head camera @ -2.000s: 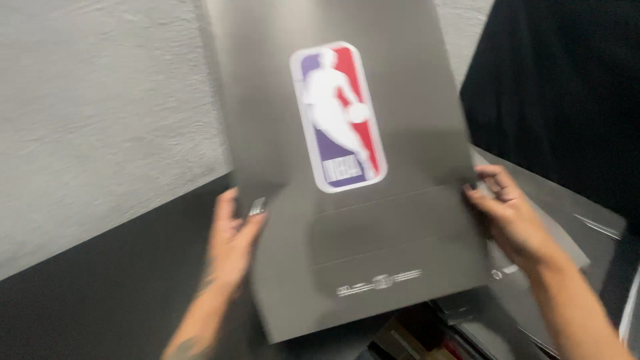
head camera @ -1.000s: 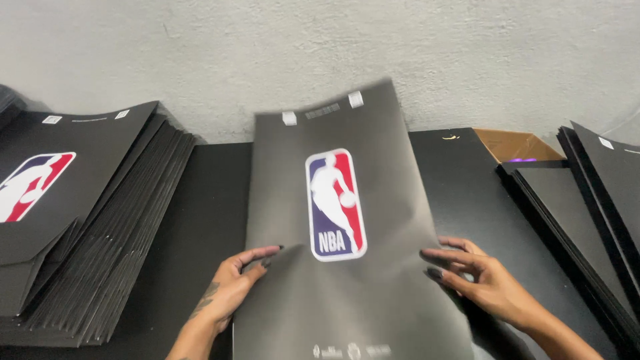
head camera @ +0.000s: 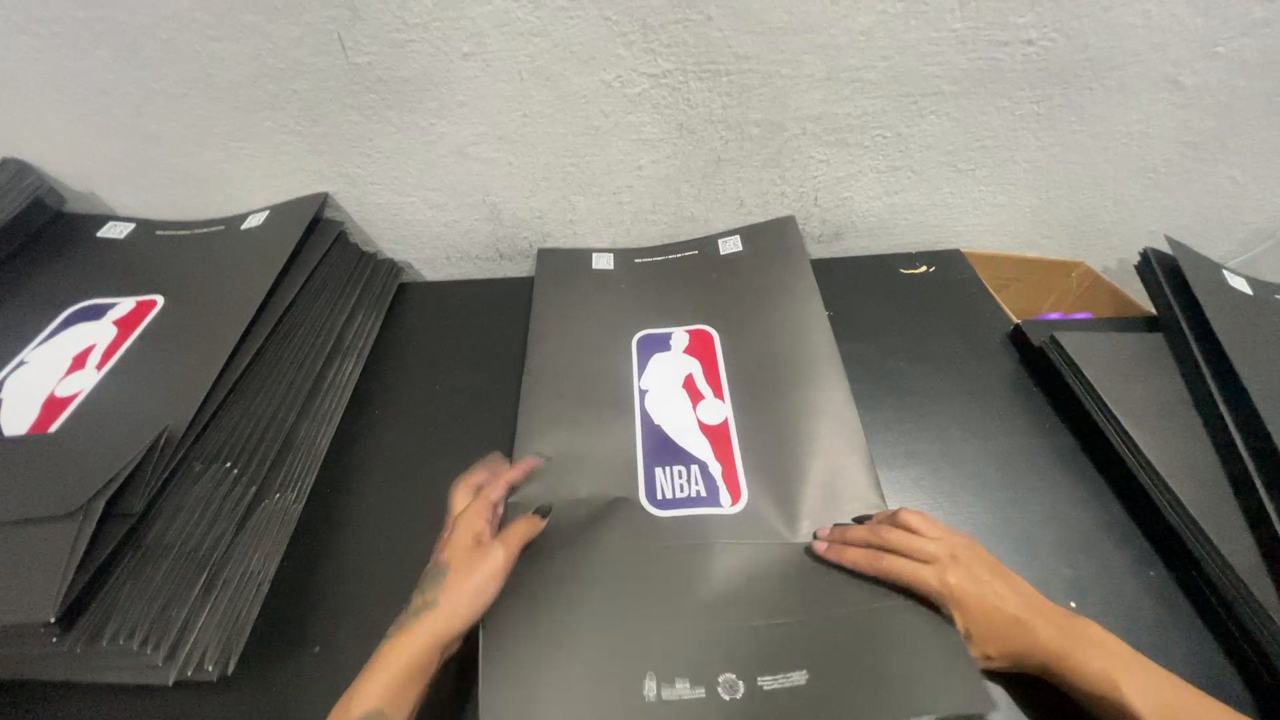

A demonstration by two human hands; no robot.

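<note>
A large black paper bag (head camera: 600, 400) with a red, white and blue NBA logo lies flat in front of me, its far end close to the wall. A crease crosses it below the logo, and small white print shows near its lower end. My left hand (head camera: 485, 540) is at the bag's left edge, with thumb and fingers spread over that edge. At the right edge, my right hand (head camera: 920, 570) rests its fingers on the bag near the crease; its thumb is hidden.
A thick stack of similar black bags (head camera: 290, 430) stands at the left on the black table (head camera: 930, 440). To the right are more flat black pieces (head camera: 1160, 390) in piles, and behind them a cardboard box (head camera: 1050, 280) with something purple inside. A rough grey wall (head camera: 640, 120) runs behind.
The bag was held raised and tilted two seconds ago; now it lies on the table. My hands stay at its two sides. The view has swung considerably since the first frame.
</note>
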